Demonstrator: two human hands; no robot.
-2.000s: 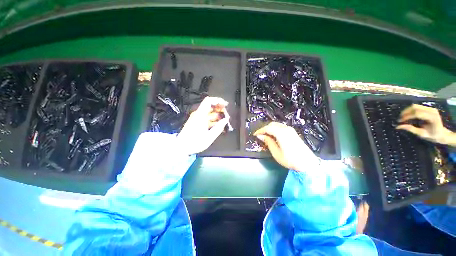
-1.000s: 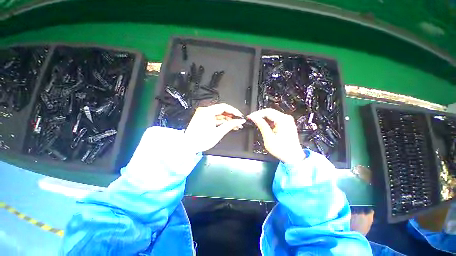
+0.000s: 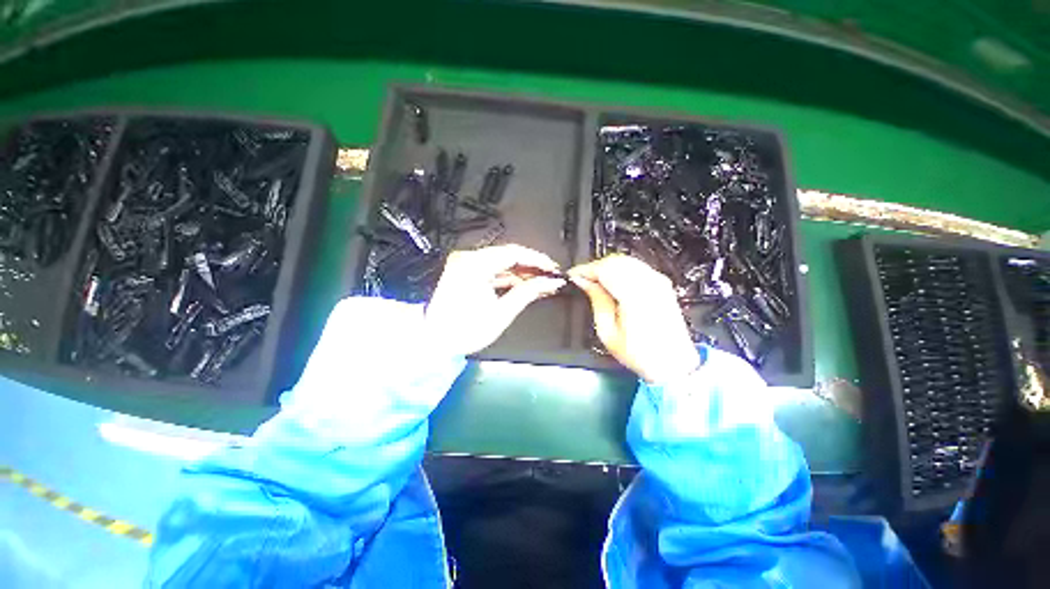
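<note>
My left hand (image 3: 489, 297) and my right hand (image 3: 631, 311) meet at the fingertips over the near part of the divided parts tray (image 3: 581, 230). A small dark plastic part (image 3: 535, 274) shows between the left fingers, its end at the right fingertips. Whether the right fingers hold a separate small piece cannot be told. Loose black housings (image 3: 691, 219) fill the tray's right compartment. Fewer black parts (image 3: 443, 190) lie spread in the left compartment.
A left parts tray (image 3: 294, 259) holds loose black parts. A right parts tray (image 3: 881, 380) has close rows of black parts and gold bits. A dark shape (image 3: 1019, 495) covers its near right corner. Green bench edge (image 3: 530, 403) runs below the trays.
My right hand has left the right compartment and come to my left fingertips. The other person's hand over the right tray is gone; a dark shape now shows at the lower right.
</note>
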